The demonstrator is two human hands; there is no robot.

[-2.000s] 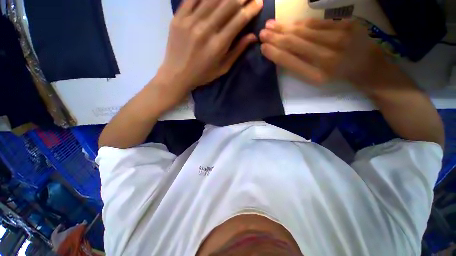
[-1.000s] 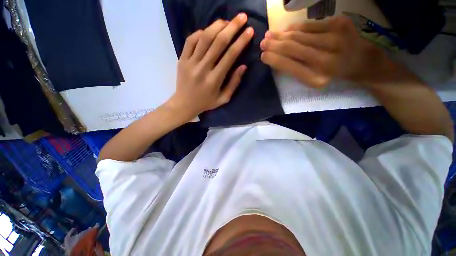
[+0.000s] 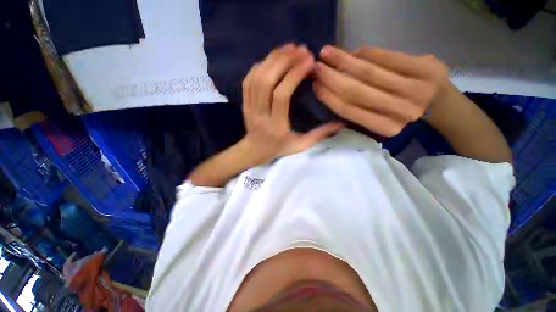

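Note:
A dark garment panel (image 3: 268,30) lies over the table's front edge in front of me. My left hand (image 3: 277,100) is at its near part, with fingertips pinching the dark cloth near the centre and the thumb stretched low towards the right. My right hand (image 3: 378,88) is beside it, its fingertips on the same cloth and almost touching the left fingertips. The cloth between the hands is bunched or folded; its exact edge is hidden by the fingers. The needle and presser foot are not in view.
Dark cut panels (image 3: 91,23) lie at the left of the white table (image 3: 164,67). A brown taped strip (image 3: 58,61) runs along the table's left side. Dark cloth (image 3: 518,12) lies at the top right. Blue plastic baskets (image 3: 91,164) stand below at the left, near an orange item (image 3: 91,280).
Both hands and the panel's near end have come closer to my body. The left hand, flat on the cloth before, now pinches it. The view has shifted, and the machine part has left the picture.

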